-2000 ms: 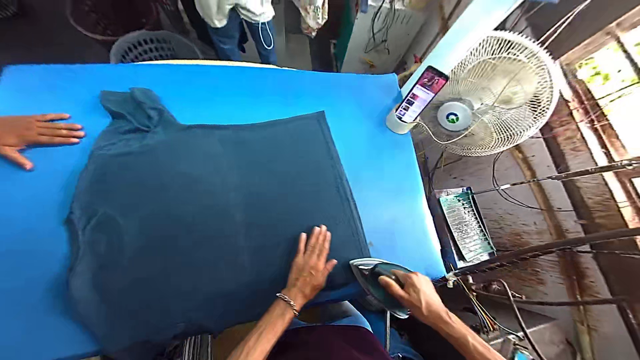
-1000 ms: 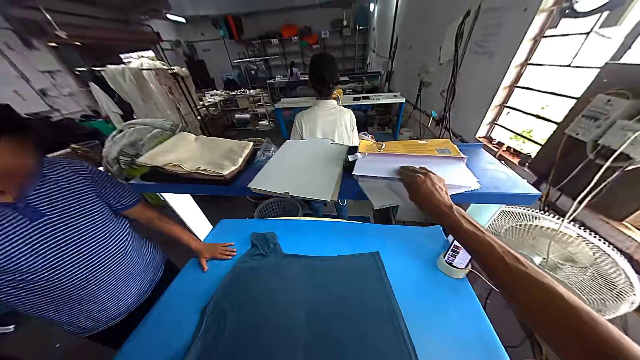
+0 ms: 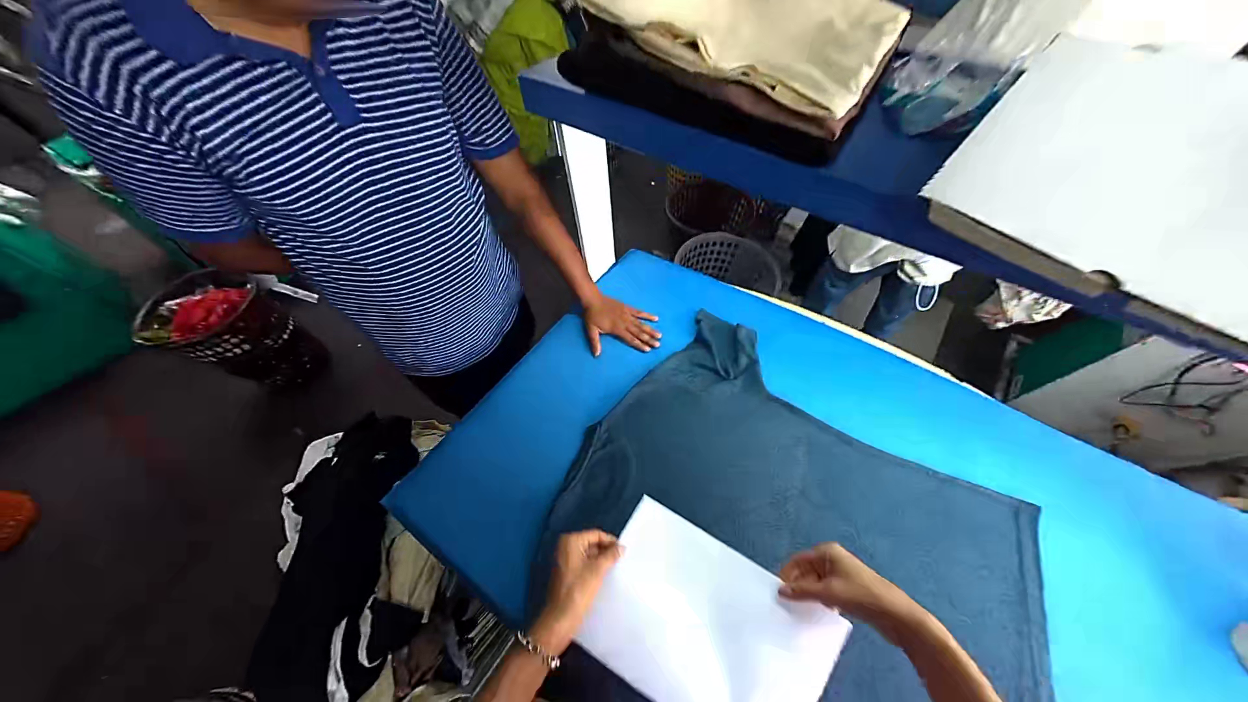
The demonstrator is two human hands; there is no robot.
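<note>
A sheet of white paper (image 3: pixel 707 624) is held over the near part of a dark teal garment (image 3: pixel 829 478), which lies spread flat on a blue padded table (image 3: pixel 497 448). My left hand (image 3: pixel 583 575), with a bracelet at the wrist, pinches the sheet's left edge. On the other side my right hand (image 3: pixel 824 580) grips the sheet near its upper right edge. The garment's narrow end, perhaps a sleeve, points to the far left. Its near part is hidden by the paper and my arms.
A co-worker in a striped shirt (image 3: pixel 390 185) stands at the left, one hand (image 3: pixel 621 324) flat on the table. Folded cloth (image 3: pixel 770 49) and a white board (image 3: pixel 1121 185) lie on a raised blue table. Piled garments (image 3: pixel 336 565) and a basket (image 3: pixel 210 317) stand at left.
My right hand, on an iron two seconds ago and reaching to papers on the raised table one second ago, now holds a white sheet. My left hand has taken hold too. The view has swung left and down.
</note>
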